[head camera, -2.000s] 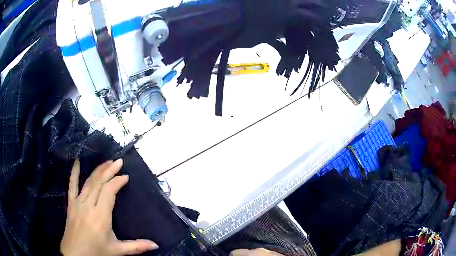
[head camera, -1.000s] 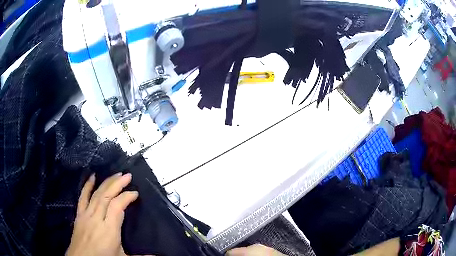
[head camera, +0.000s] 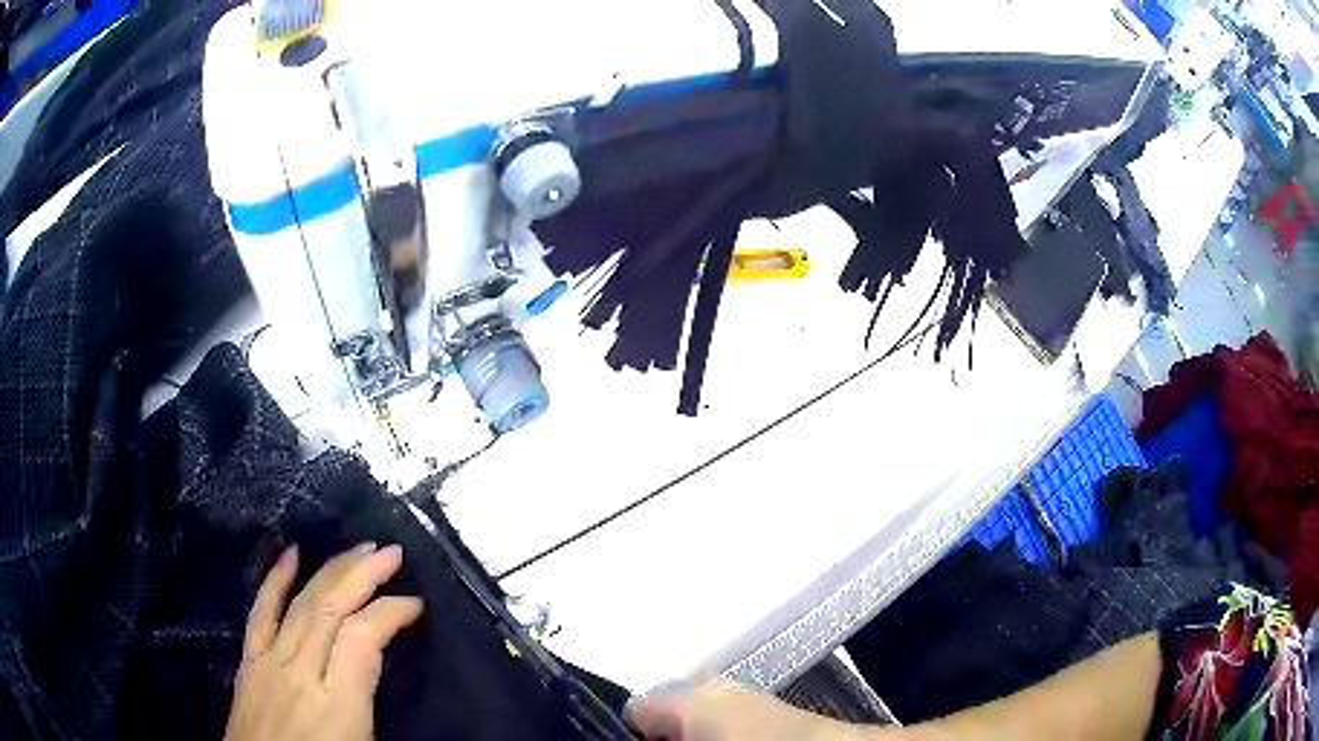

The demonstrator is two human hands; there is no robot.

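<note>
The dark checked cloth [head camera: 101, 478] is heaped over the machine bed and left side. A plain black piece [head camera: 463, 651] lies at its right edge, running toward the needle area. My left hand [head camera: 326, 644] lies on the dark cloth with its fingers apart. My right hand [head camera: 723, 712] is at the table's front edge, its fingers at the cloth edge, partly cut off by the bottom of the picture. The white sewing machine head [head camera: 311, 174] with a blue stripe stands above; the grey-blue cylinder [head camera: 502, 384] is beside the presser foot area.
A bundle of black strips [head camera: 666, 217] hangs around the machine arm. Yellow snips [head camera: 770, 264] lie behind the strips. A dark flat rectangle [head camera: 1049, 297] lies at the table's right. A measuring tape [head camera: 854, 591] runs along the front edge. A blue crate [head camera: 1078, 478] and red cloth [head camera: 1244, 463] are beyond.
The view has shifted, so the machine sits lower and further right. My right hand has come further into view at the cloth edge. The black piece's edge lies closer to the table's front corner.
</note>
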